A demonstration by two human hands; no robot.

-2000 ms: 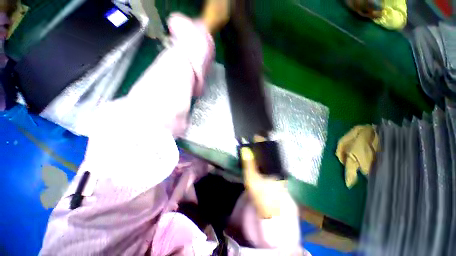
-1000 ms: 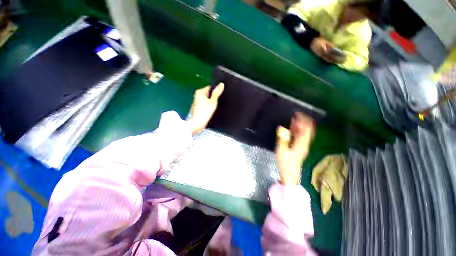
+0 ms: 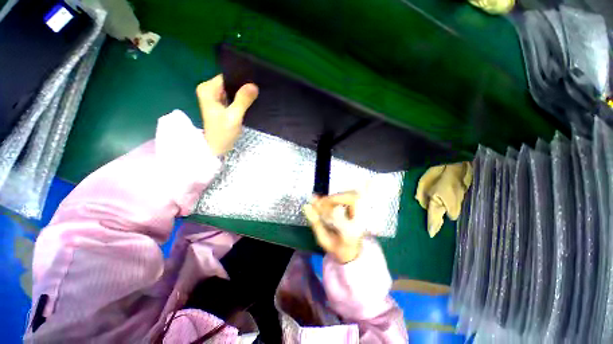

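Observation:
The matte-black panel unit [image 3: 289, 107] is held tilted over the far part of a silvery bubble-wrap sheet [image 3: 269, 175] on the green bench. My left hand [image 3: 225, 111] grips its left end, thumb on the near face. A narrow black strip or tab [image 3: 323, 164] stands out from the middle of the panel towards me. My right hand [image 3: 336, 218] has its fingers at the near end of this strip and appears to pinch it; the hand is slightly blurred. A crumpled yellow-tan cloth [image 3: 443, 191] lies on the bench right of the sheet.
An upright row of grey-silver bubble-wrap bags [image 3: 531, 235] stands at the right, with more bags [image 3: 571, 60] behind. Another black unit [image 3: 33, 60] with a white-and-blue label lies on silvery wrap at the left. A pale post [image 3: 111, 17] stands beside it. A raised green ledge runs behind.
My right hand has left the panel's right part and come nearer to me, onto the black strip, which now stands out. My left hand still holds the left end. The view has shifted.

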